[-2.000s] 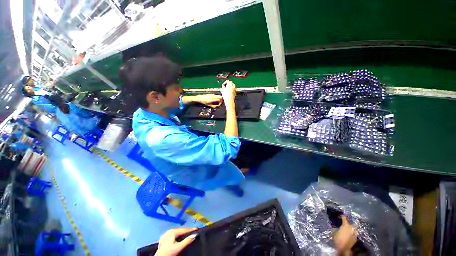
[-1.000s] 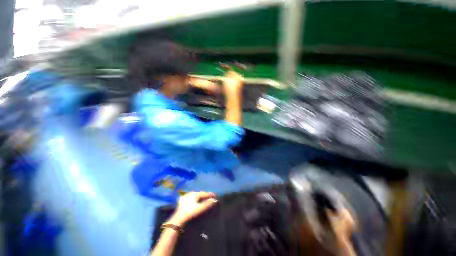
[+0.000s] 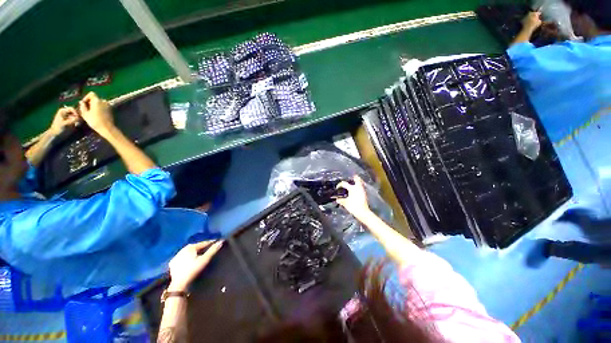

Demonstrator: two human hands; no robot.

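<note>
A black two-compartment parts tray [image 3: 249, 271] lies tilted in front of me. Small glossy black parts [image 3: 298, 248] are heaped in its right half; the left half shows one tiny pale speck. My left hand [image 3: 191, 264] grips the tray's far rim near the divider. My right hand [image 3: 353, 199] is at the mouth of a clear plastic bag [image 3: 285, 175] beyond the tray, fingers curled beside dark parts in the bag. Whether it holds any is unclear. Hair hides part of the tray's near right side.
Stacked black blister trays [image 3: 462, 147] stand right of the bag, a clear packet [image 3: 526, 136] on top. Bagged components [image 3: 258, 87] lie on the green bench [image 3: 348, 74]. A blue-smocked person [image 3: 100, 228] works at a tray on the left; another [image 3: 559, 80] is at upper right. Blue stools stand lower left.
The view has swung right and down, bringing the stacked trays and second person into view. More of the tray and its parts shows. My left hand stays on the rim, my right at the bag.
</note>
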